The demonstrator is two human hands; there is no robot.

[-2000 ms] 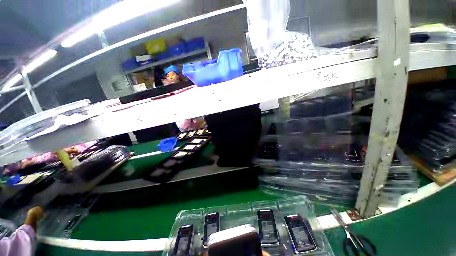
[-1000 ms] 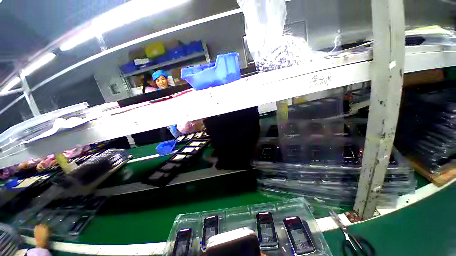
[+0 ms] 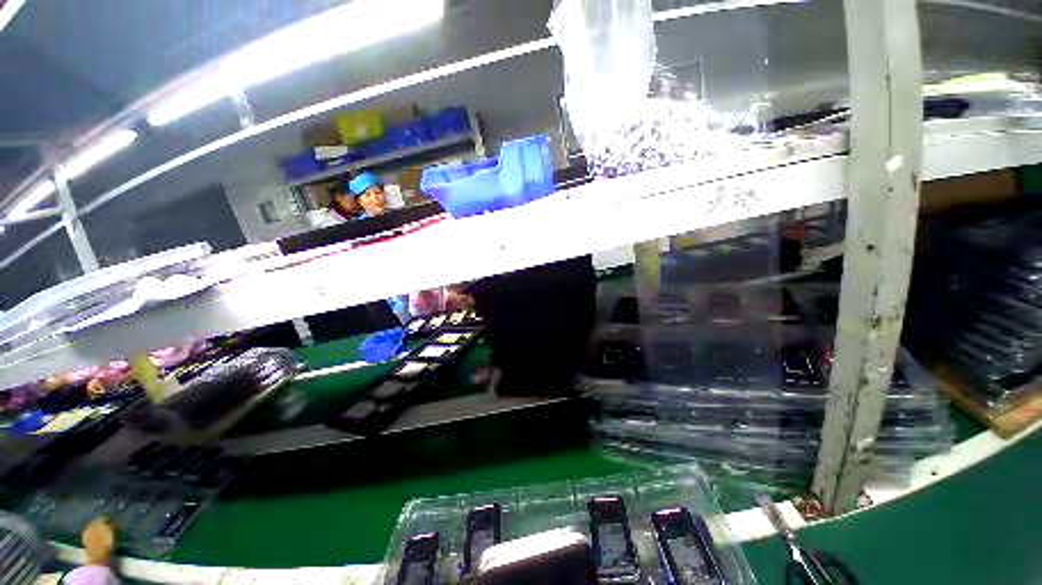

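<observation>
A clear blister tray (image 3: pixel 548 493) lies at the bottom centre with several black phones in its pockets, one of them a phone (image 3: pixel 612 537) right of the middle. A black phone or housing with a pale rounded top edge (image 3: pixel 535 560) stands out in front of the tray, cut off by the bottom edge. Neither of my hands can be made out; whatever holds this piece is below the picture. Scissors (image 3: pixel 803 557) lie right of the tray with the blades pointing up, their finger loops cut off by the bottom edge.
A white shelf (image 3: pixel 377 265) with an upright post (image 3: pixel 874 263) crosses in front, bearing a blue bin (image 3: pixel 491 181) and a plastic bag. Stacked trays (image 3: pixel 731 377) stand behind the post. Another person's hand (image 3: pixel 99 541) is at a tray on the left.
The view has shifted slightly, so the tray and the front piece sit lower in the picture. The other person's hand at the left has moved down and right since the earliest frame.
</observation>
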